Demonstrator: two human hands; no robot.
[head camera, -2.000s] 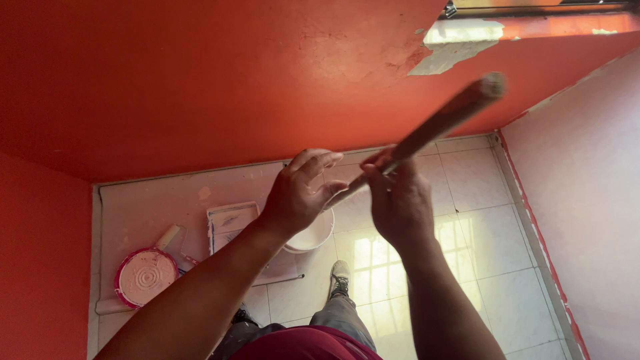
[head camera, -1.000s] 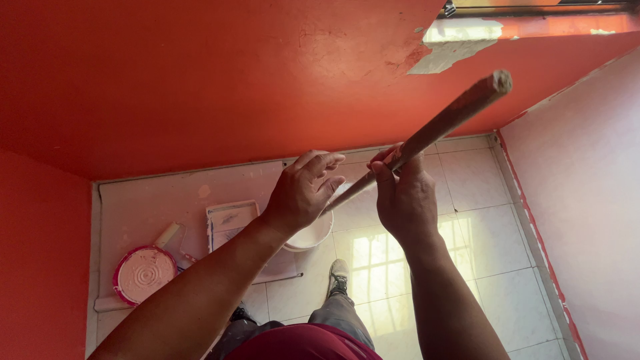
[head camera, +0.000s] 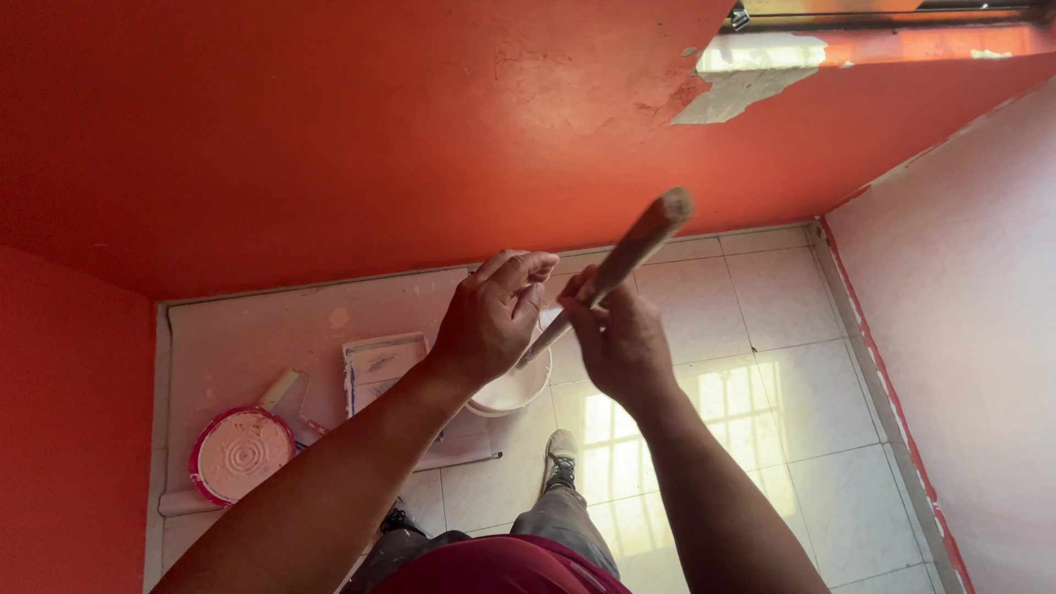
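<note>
My right hand (head camera: 619, 330) is closed around a long wooden stick (head camera: 631, 252). Its thick upper end tilts up toward the camera and to the right, while the thin lower part slants down into a white bucket (head camera: 511, 388) of pale paint. Beside the stick, to its left, my left hand (head camera: 499, 313) is held up over the bucket with its fingers curled loosely; no object shows in it. The bucket is partly hidden behind my left hand and wrist. How deep the stick reaches in the paint cannot be made out.
Left of the bucket, a paint tray (head camera: 386, 351), a paint roller (head camera: 280, 388) and a round pink-rimmed lid (head camera: 245, 455) coated with paint lie on a floor covering (head camera: 313, 318). A red wall (head camera: 371, 165) rises ahead, a pale wall (head camera: 982, 289) at the right. My shoe (head camera: 561, 454) is near the bucket.
The top of the stick has shifted slightly and my right hand with it. My left hand stays in about the same place.
</note>
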